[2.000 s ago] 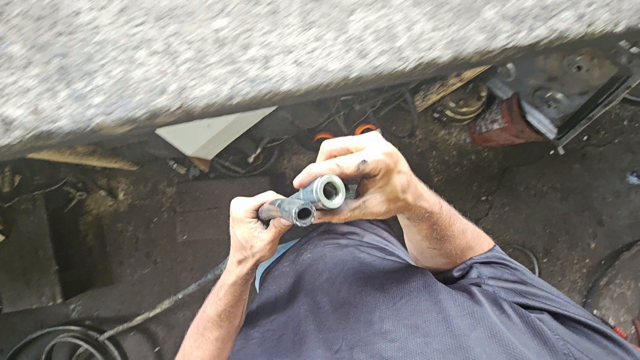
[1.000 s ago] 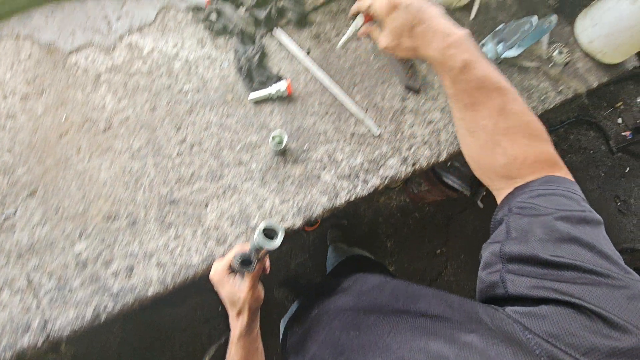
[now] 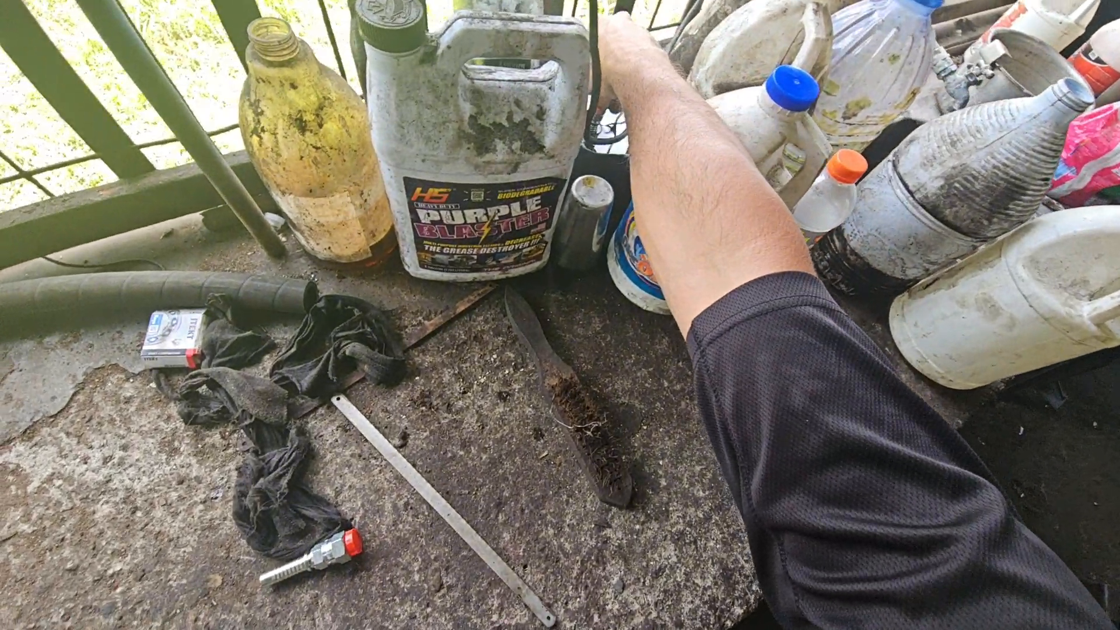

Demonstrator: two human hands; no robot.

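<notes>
My right arm reaches away over the concrete ledge, among bottles and jugs. My right hand (image 3: pixel 615 54) is at the top, partly hidden behind a grimy white degreaser jug (image 3: pixel 488 114) and a black cable; its fingers do not show. Just below the forearm stands a white and blue tub (image 3: pixel 637 262), beside a small metal can (image 3: pixel 586 219). My left hand is out of view. On the ledge lie a hose fitting with a red cap (image 3: pixel 322 554), a hacksaw blade (image 3: pixel 437 503), a wire brush (image 3: pixel 582 420) and dark rags (image 3: pixel 284 490).
A yellowish plastic bottle (image 3: pixel 311 149) stands left of the degreaser jug. To the right are a bottle with a blue cap (image 3: pixel 770 122), a ribbed grey bottle (image 3: pixel 971 175) and a large pale jug (image 3: pixel 1006 297). A thick hose (image 3: pixel 157 297) lies near the metal railing (image 3: pixel 114 197).
The view has swung toward the bottles at the back of the ledge. My left hand, earlier around two metal-ended parts, has left view. My right hand has reached farther back.
</notes>
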